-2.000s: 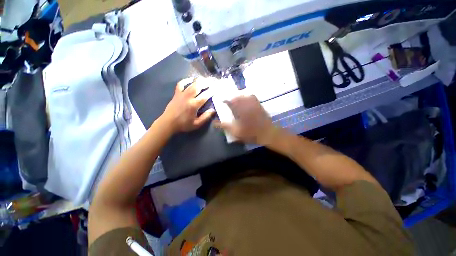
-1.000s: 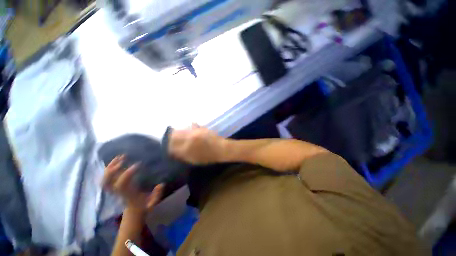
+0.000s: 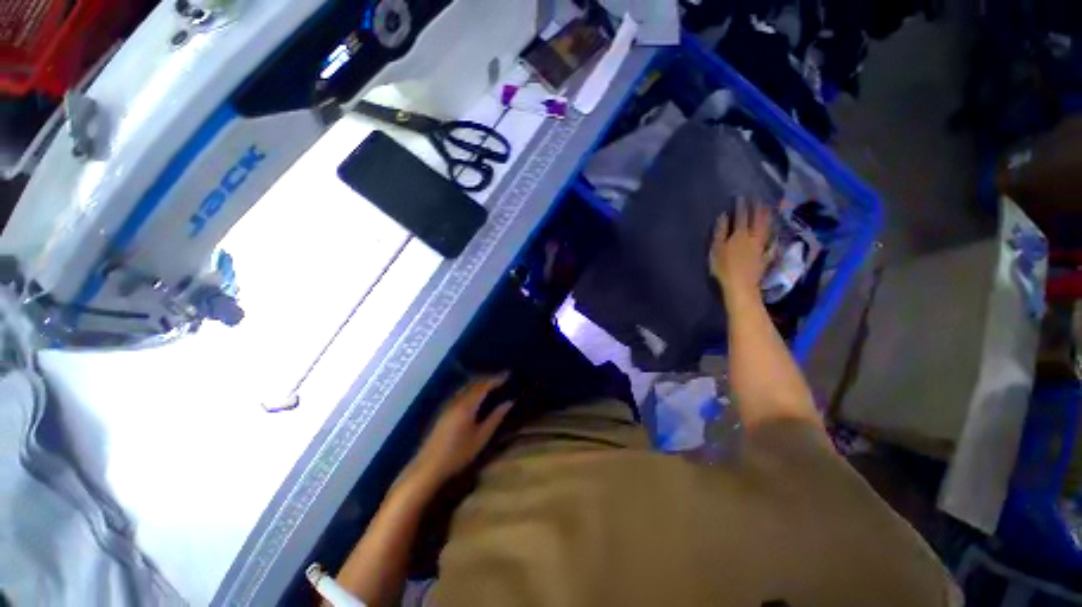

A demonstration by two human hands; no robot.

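My right hand (image 3: 744,246) lies with fingers spread on dark grey fabric (image 3: 676,225) in the blue-framed bin (image 3: 872,219) at the right. Whether its fingers grip the cloth cannot be told. My left hand (image 3: 465,425) is at my lap beside black cloth, blurred, with fingers apart and nothing visible in it. The white JACK sewing machine (image 3: 178,178) is at the upper left. Its needle area (image 3: 214,305) is over the white table, with no cloth seen under it.
A black phone (image 3: 412,193), black-handled scissors (image 3: 472,152) and a small purple-and-white item (image 3: 534,102) lie on the table. A ruler strip (image 3: 392,356) runs along its front edge. Pale panels (image 3: 59,474) are at the lower left. Cardboard (image 3: 920,338) is at the far right.
The view has swung right to the bin. My right hand has moved from my front onto the bin's cloth. My left hand no longer holds the dark piece it had near the table edge.
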